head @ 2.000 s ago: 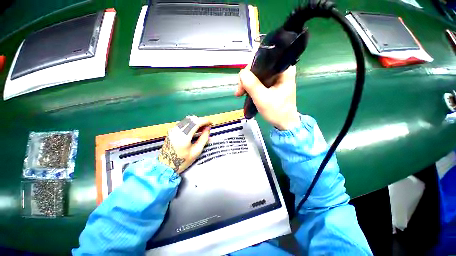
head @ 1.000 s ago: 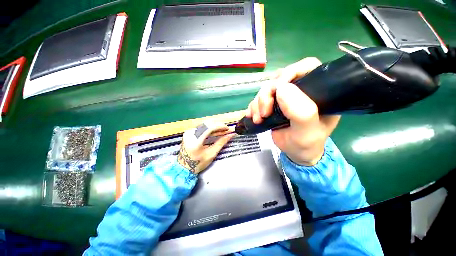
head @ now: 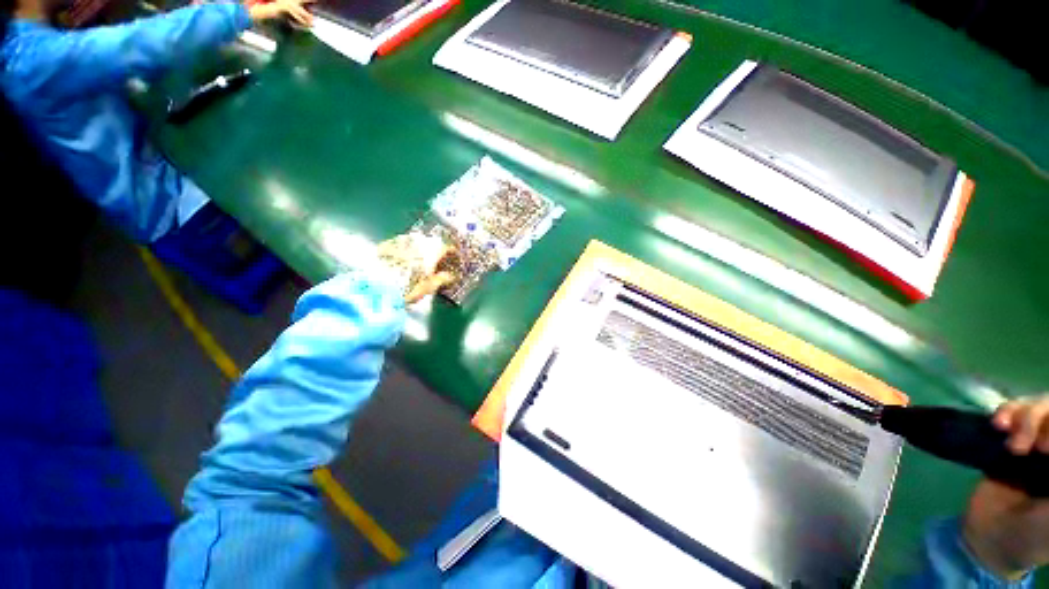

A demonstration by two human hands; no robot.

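Note:
The grey laptop bottom cover (head: 713, 449) lies on a white sheet with an orange board (head: 679, 282) showing at its far side. My right hand (head: 1012, 495), cut off by the right edge, holds the black electric screwdriver (head: 949, 435). Its tip is at the cover's far right corner. My left hand (head: 416, 262) is at the nearer of two clear screw bags (head: 462, 267), left of the laptop, fingers on the screws. Whether it holds a screw is too small to tell. The other screw bag (head: 512, 211) has blue-marked edges.
Waiting laptops on white and orange-red layers stand along the far side of the green bench (head: 621, 213), such as one far right (head: 828, 155) and one at top middle (head: 564, 44). Another person's blue sleeve (head: 127, 58) and hand reach in at top left. A yellow floor line shows below.
The view has swung left. My left hand has left the laptop cover and moved to the screw bags. The screwdriver tip is still at the cover's far right corner.

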